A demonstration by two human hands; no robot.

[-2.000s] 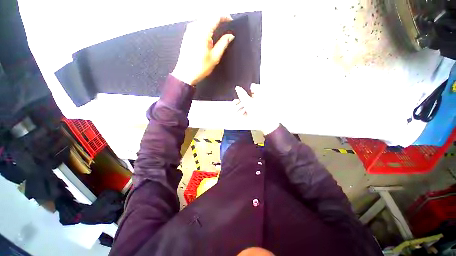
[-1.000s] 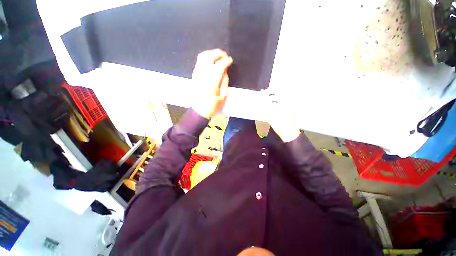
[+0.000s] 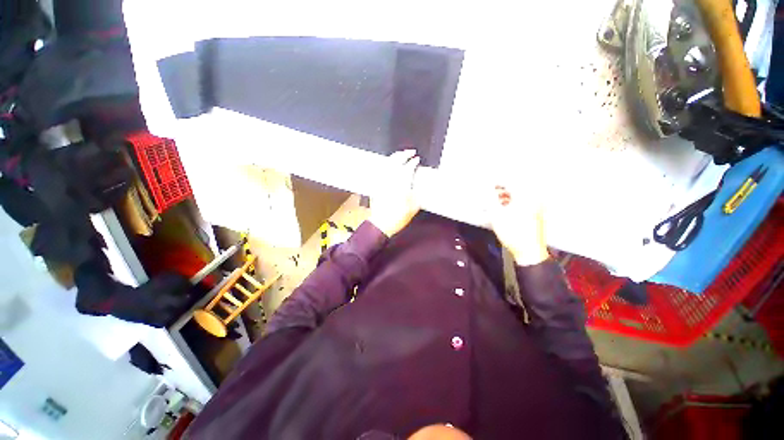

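Note:
A dark grey garment panel lies flat on the white table cover; its right end shows a darker band and its left end a narrow overlapping piece. My left hand is at the panel's lower right edge, overexposed; I cannot tell whether its fingers grip the cloth. My right hand is at the table's near edge, right of the panel and apart from it. It is washed out against the cover, so its fingers are unclear.
The steam iron with its orange-yellow handle stands at the upper right. A blue tray holds black-handled scissors and yellow snips. Red crates are below right; another red crate and a wooden stool are at left.
My left hand has moved off the panel's middle to its near edge. My right hand has shifted right. The view has turned, so the iron and more of the blue tray show.

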